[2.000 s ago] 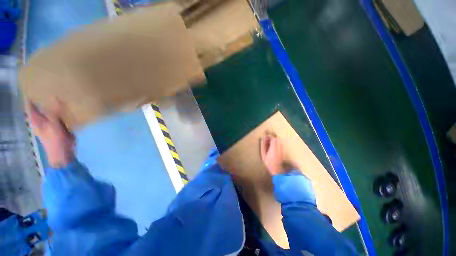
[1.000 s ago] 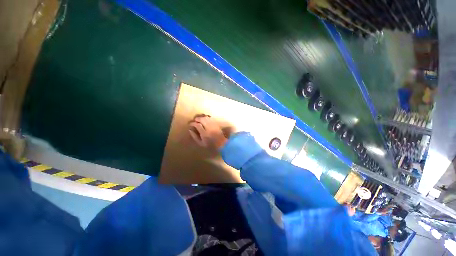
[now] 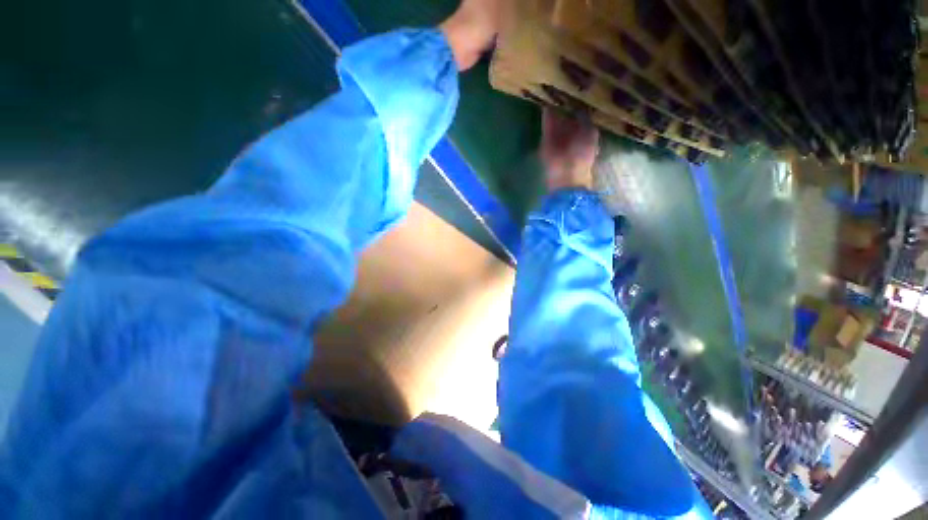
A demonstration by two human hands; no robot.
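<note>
A stack of brown cardboard layer sheets (image 3: 621,61) with dark units between them fills the top right. My left hand (image 3: 472,33) is at the stack's left side, cut off by the top edge; its fingers do not show. My right hand (image 3: 569,147) is at the stack's lower edge, blurred, with its fingertips hidden behind the cardboard. Whether either hand grips a sheet cannot be told. A cardboard work sheet (image 3: 417,305) lies on the green bench below my arms, partly covered by my sleeves. The edge of a small dark round thing (image 3: 500,347) shows beside my right sleeve.
A row of black units (image 3: 651,323) stands on the green conveyor right of my right forearm. The conveyor's blue edges (image 3: 720,249) run down the view. Racks with parts (image 3: 814,381) stand at the far right. Yellow-black tape (image 3: 29,269) shows at the left.
My right hand has left the work sheet and reached the stack. My left hand has come into view beside it. The view has shifted, and the stack now appears larger and further left.
</note>
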